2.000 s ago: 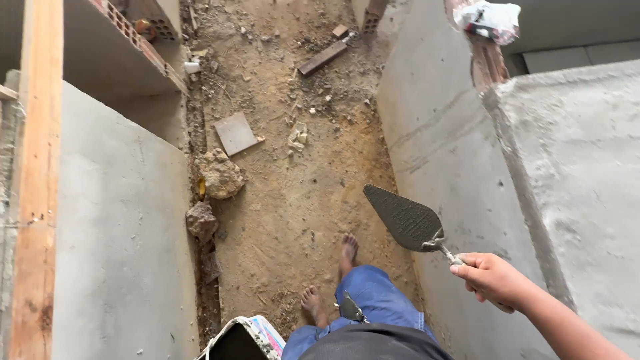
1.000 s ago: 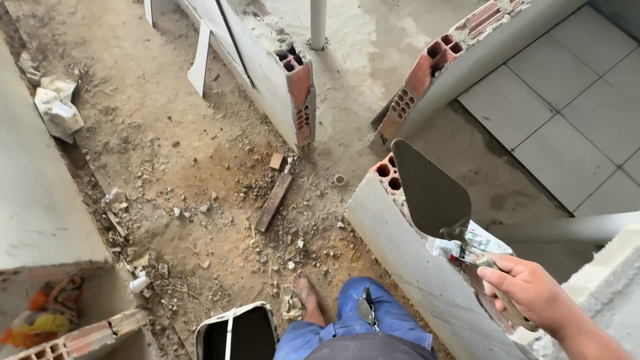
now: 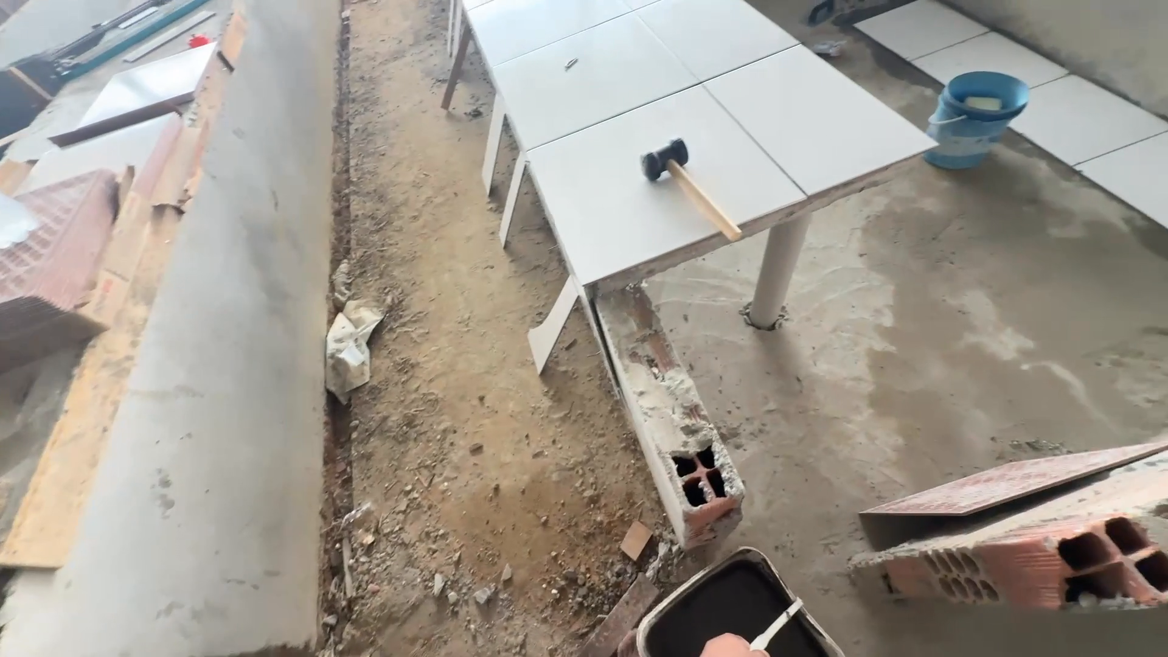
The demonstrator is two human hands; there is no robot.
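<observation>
At the bottom edge, my left hand (image 3: 733, 646) is partly visible, closed around the white handle of a bucket (image 3: 650, 630) with a dark inside. My right hand and the trowel are out of view. Farther ahead, a rubber mallet (image 3: 689, 187) with a wooden handle lies on the white floor tiles (image 3: 630, 196) of a raised slab. A small object (image 3: 571, 64), too small to name, rests on another of those tiles. Beyond the slab's right corner a blue bucket (image 3: 963, 137) stands on the concrete floor, with something pale in it.
A low hollow-brick wall (image 3: 707, 511) ends just beyond the carried bucket. At right, a tile (image 3: 1013, 479) leans over another broken brick wall (image 3: 1022, 566). A plastered wall (image 3: 210, 365) borders the dirt path (image 3: 456, 365) at left. A post (image 3: 780, 269) supports the slab.
The view has swung to the tiled slab and its mallet. My right hand and the trowel, seen earlier, have left the view. My left hand now shows at the bucket's handle.
</observation>
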